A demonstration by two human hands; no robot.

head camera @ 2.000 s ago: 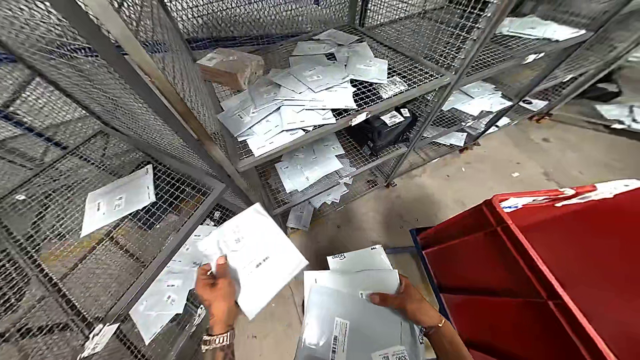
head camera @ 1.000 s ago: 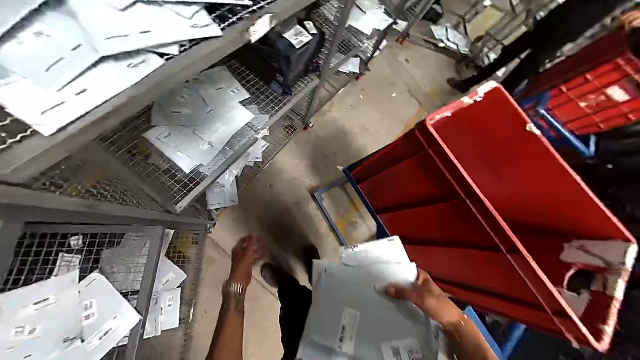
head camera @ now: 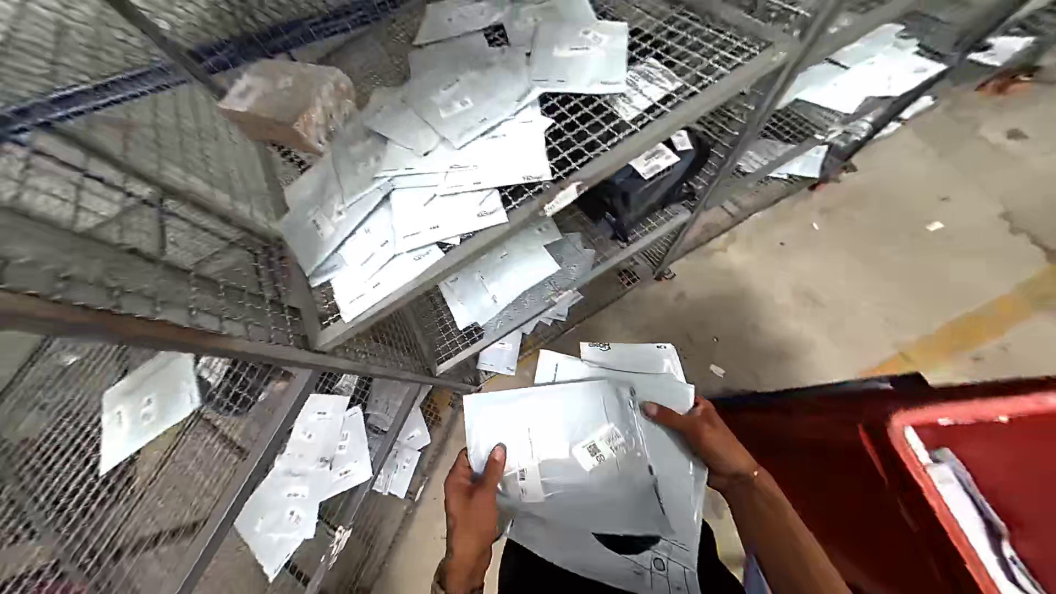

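Note:
A stack of white and grey plastic mailing bags (head camera: pixel 577 462) is in front of my body, low in the middle of the head view. My left hand (head camera: pixel 478 503) grips the left edge of the top bag, thumb on its face. My right hand (head camera: pixel 701 437) holds the right side of the stack, thumb on top. The top bag bears a white label with a printed code. More mailing bags (head camera: pixel 462 107) lie in a loose pile on the upper mesh shelf, beyond my hands.
A tape-wrapped cardboard box (head camera: pixel 289 103) sits beside the pile. Below are more mailing bags (head camera: pixel 503 272) and a black bag (head camera: pixel 648 186). Wire-mesh shelves (head camera: pixel 676 124) run along the left and back. A red plastic bin (head camera: pixel 825 478) stands at right on the concrete floor (head camera: pixel 784 280).
The mailing bag held in my left hand two seconds ago was gone from it a second ago. My left hand, empty then, now grips the stack's top bag. The view has swung back toward the shelves.

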